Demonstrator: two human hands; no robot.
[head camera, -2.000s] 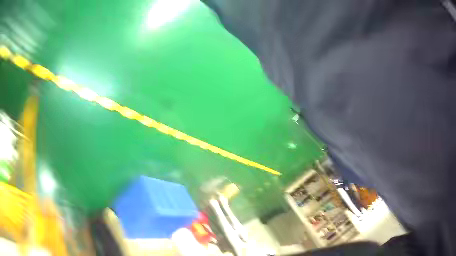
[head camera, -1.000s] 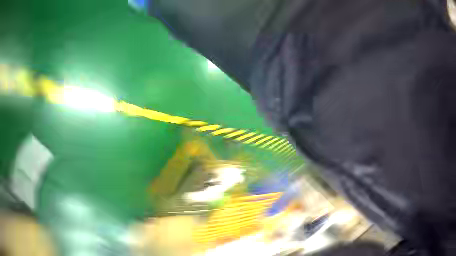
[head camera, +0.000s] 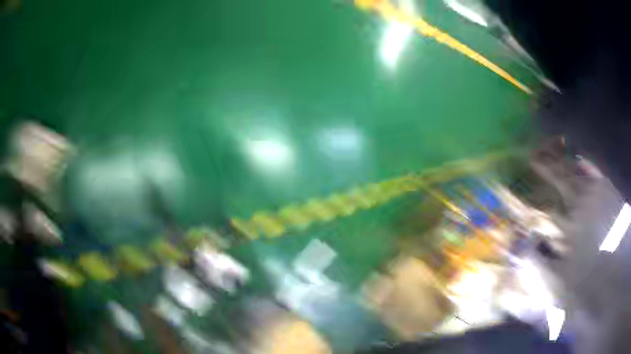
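Observation:
Neither of my hands is in the picture, and nothing is seen being handled. The view is tilted and badly blurred. Dark grey-purple cloth of a work jacket (head camera: 588, 131) fills the right edge. A short white reflective strip (head camera: 615, 227) lies on it at the lower right. A tan-brown shape, possibly a cardboard box (head camera: 408, 296), is at the lower middle; its edges are too blurred to tell.
Glossy green floor (head camera: 207, 62) with glare spots fills the upper view. Yellow-and-black floor tape (head camera: 332, 207) crosses it; a thinner yellow line (head camera: 474, 55) is at the upper right. Blurred orange, blue and white clutter (head camera: 477, 256) is at the lower right. Pale blurred shapes lie lower left.
The view has swung. The jacket covers less of the frame, at the right edge only. The striped tape now slopes up to the right, and more blurred items show along the bottom.

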